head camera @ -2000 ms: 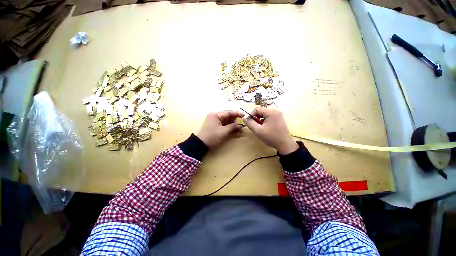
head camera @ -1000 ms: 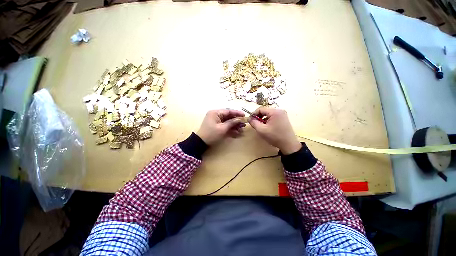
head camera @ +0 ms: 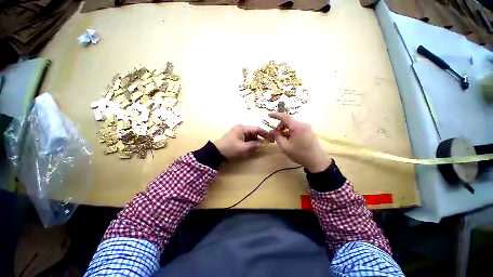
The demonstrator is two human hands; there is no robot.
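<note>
My left hand (head camera: pixel 241 143) is over the board in front of me, its fingertips closed on a small gold metal plate (head camera: pixel 264 145), mostly hidden. My right hand (head camera: pixel 300 142) is beside it, fingertips nearly touching the left ones, and holds a thin small tool with a red part (head camera: pixel 279 131); its type is unclear. A pale-yellow tape strip (head camera: pixel 378 156) runs from the right to my right hand. Gold metal plates lie in a wide left pile (head camera: pixel 138 111) and a smaller pile (head camera: pixel 274 86) just beyond my hands.
A thin black cord (head camera: pixel 259 183) curves to the board's near edge, by a red strip (head camera: pixel 378 199). A tape roll (head camera: pixel 457 160) and hammer (head camera: pixel 443 66) lie on the right table. A clear bag (head camera: pixel 51 157) hangs left; crumpled paper (head camera: pixel 88 37) lies far left.
The right hand has turned slightly and its index finger is more extended. The tape has shifted a little at the hand. The view has moved slightly.
</note>
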